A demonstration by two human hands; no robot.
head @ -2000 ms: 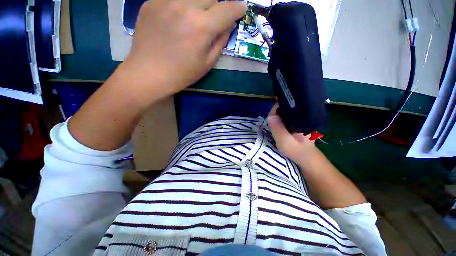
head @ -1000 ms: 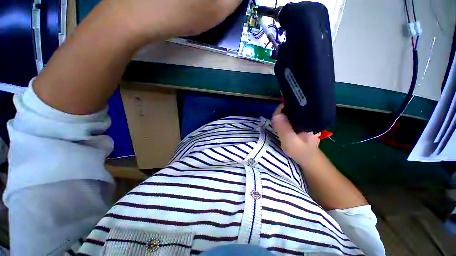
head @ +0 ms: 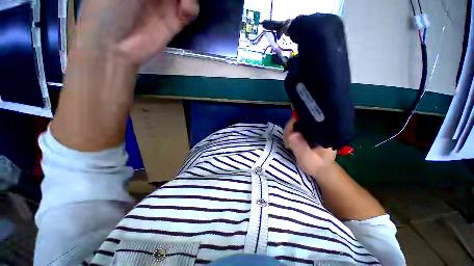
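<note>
My right hand [head: 310, 150] is closed on the black soldering gun [head: 323, 78], which has a pale label and a red rear bit. Its front end reaches over the display unit [head: 296, 10] beside the green circuit board [head: 272, 61]. Thin lead wires [head: 258, 37] loop by the board. The glossy dark screen panel [head: 213, 28] lies on the unit's left part. My left hand [head: 137, 23] is raised over the panel's left side, blurred and partly cut off by the top edge; whether it holds anything cannot be told.
Dark panels with white edges [head: 20, 57] stand at the left. A black power cord [head: 423, 65] with a white connector [head: 421, 21] lies at the right, by a thin solder strand [head: 397, 134]. White sheets [head: 451, 132] are at the far right. The bench's green edge [head: 208, 87] runs in front.
My left hand has moved left from beside the circuit board, uncovering the dark panel. The soldering gun has shifted slightly right and down, still in my right hand.
</note>
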